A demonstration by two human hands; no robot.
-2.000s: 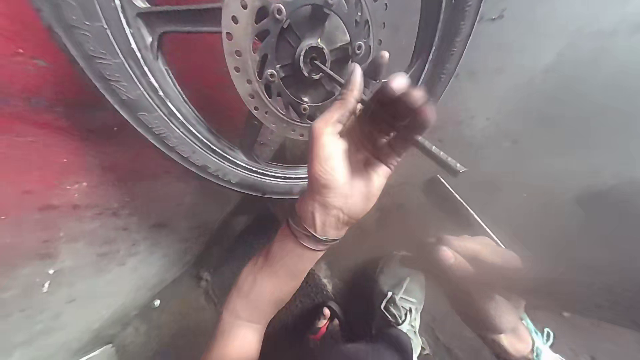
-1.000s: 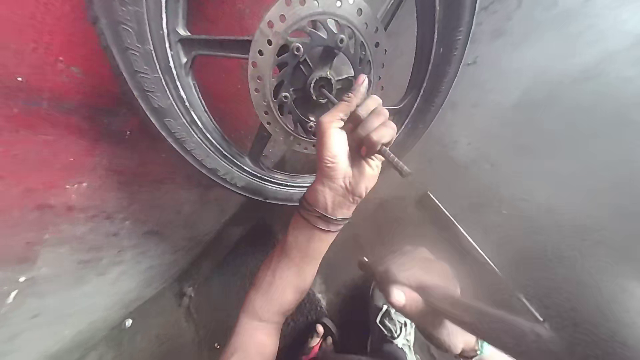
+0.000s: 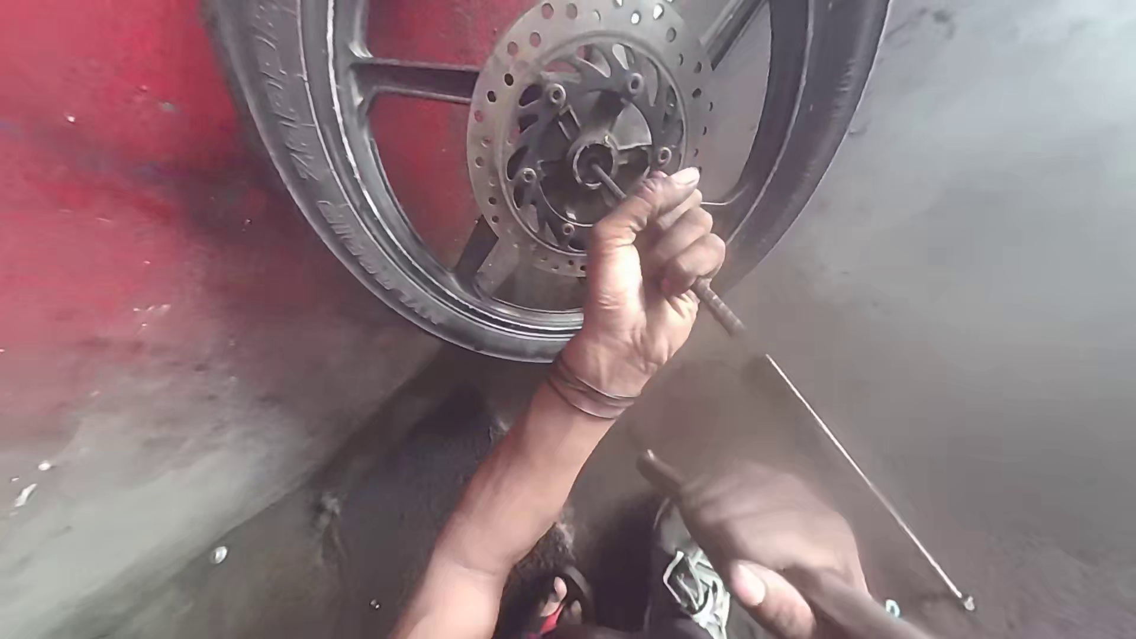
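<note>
A motorcycle wheel with a black tyre and a perforated brake disc leans against a wall. My left hand is closed around a metal rod, whose far end sits in the hub at the disc's centre. The rod's near end sticks out below my fingers. Lower right, my right hand, blurred, grips a long tool; a short dark end of it shows past the hand, and its type cannot be told.
A thin metal rod with a small head lies on the right. The wall behind is red and grey. At the bottom are a shoe with pale laces and a foot in a sandal.
Two seconds ago my left hand's fingers were spread beside the rod; now they are curled around it. My right hand has moved, and the tool in it shows more plainly.
</note>
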